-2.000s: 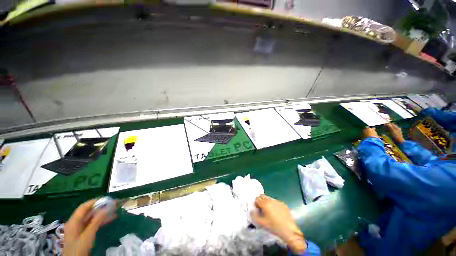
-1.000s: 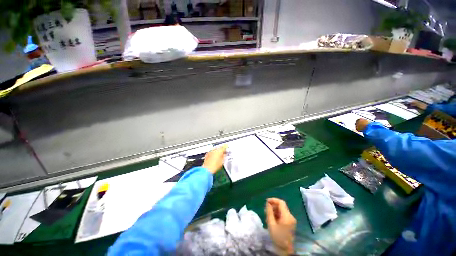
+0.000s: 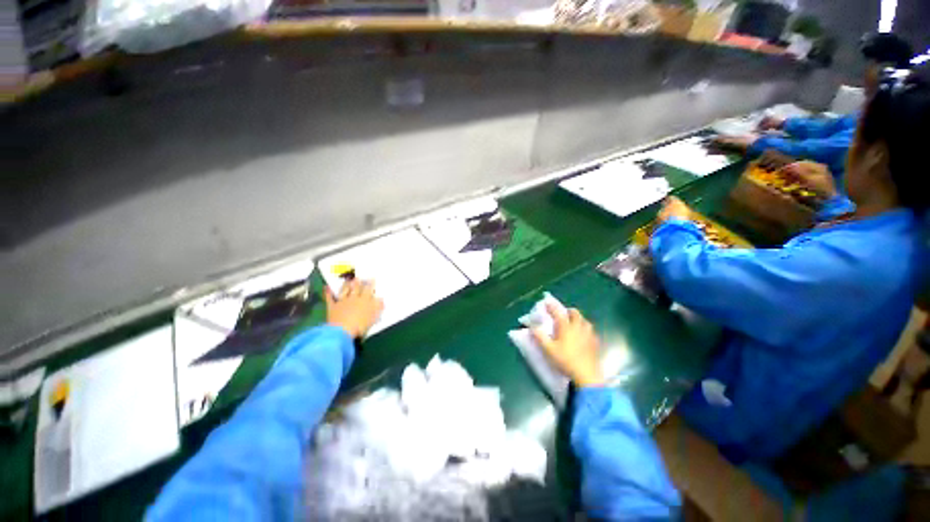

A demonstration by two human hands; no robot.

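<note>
My left hand (image 3: 353, 306) lies with its fingers on the near left edge of a white panel (image 3: 400, 273), beside a small yellow-and-black mark. I cannot tell whether it grips the panel. A tablet box (image 3: 250, 324) with a green and black picture lies to its left. My right hand (image 3: 573, 345) is on a white bagged accessory (image 3: 534, 352) on the green belt, its fingers closed around the upper part. A heap of whitish bagged accessories (image 3: 438, 433) lies between my forearms at the bottom centre.
A worker in a blue smock (image 3: 806, 291) stands at the right, with a yellow parts box (image 3: 704, 230) and a clear bag of small parts (image 3: 634, 269). A brown carton (image 3: 772, 204) is beyond. A grey partition (image 3: 275, 153) runs behind the belt.
My left hand stays by the white panel, now at its near left edge. My right hand has moved from beside the heap onto the bagged accessories at its right. The view has shifted right.
</note>
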